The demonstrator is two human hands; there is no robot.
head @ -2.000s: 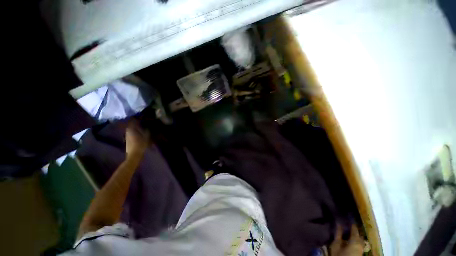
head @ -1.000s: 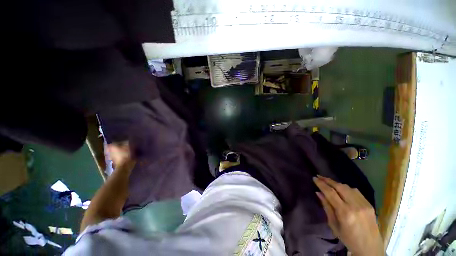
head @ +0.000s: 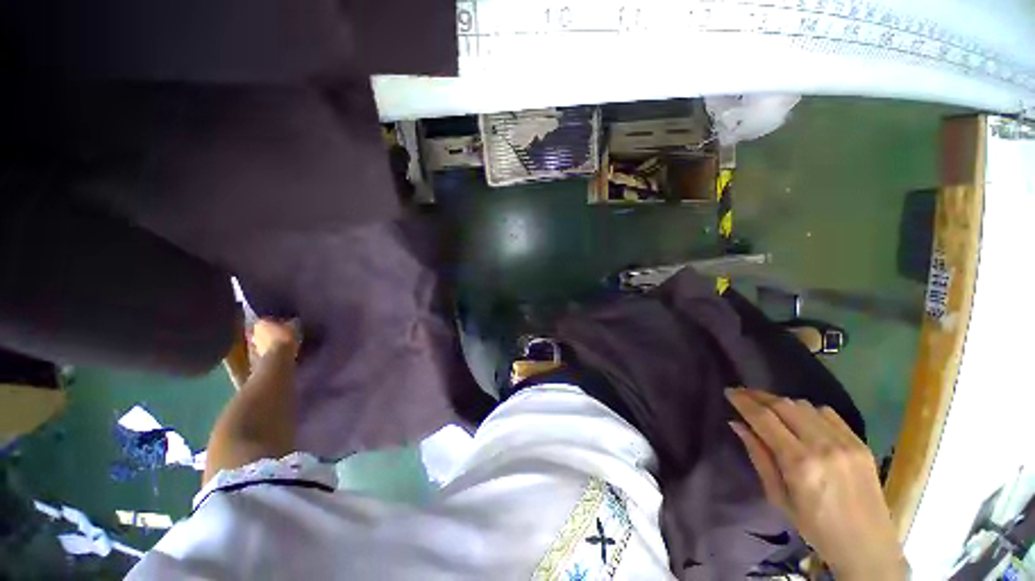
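A large dark brown-black cloth panel (head: pixel 352 329) hangs over the table's front edge at the left and down beside my lap. My left hand (head: pixel 272 338) is curled at this panel's outer edge and grips it; the fingertips are partly hidden. More dark cloth (head: pixel 681 386) lies over my right thigh. My right hand (head: pixel 811 460) rests on it, palm down, fingers extended and holding nothing.
The white table's edge with a printed ruler (head: pixel 704 51) crosses the top. A wood-edged white table (head: pixel 953 329) stands at the right. Below are a crate (head: pixel 539 145), an open box (head: pixel 658 176), and paper scraps (head: pixel 142 420) on the green floor.
From two seconds ago, the view has turned and the ruler edge shows. My right hand has come up from the lower edge onto the lap cloth. My left hand stays at the hanging panel.
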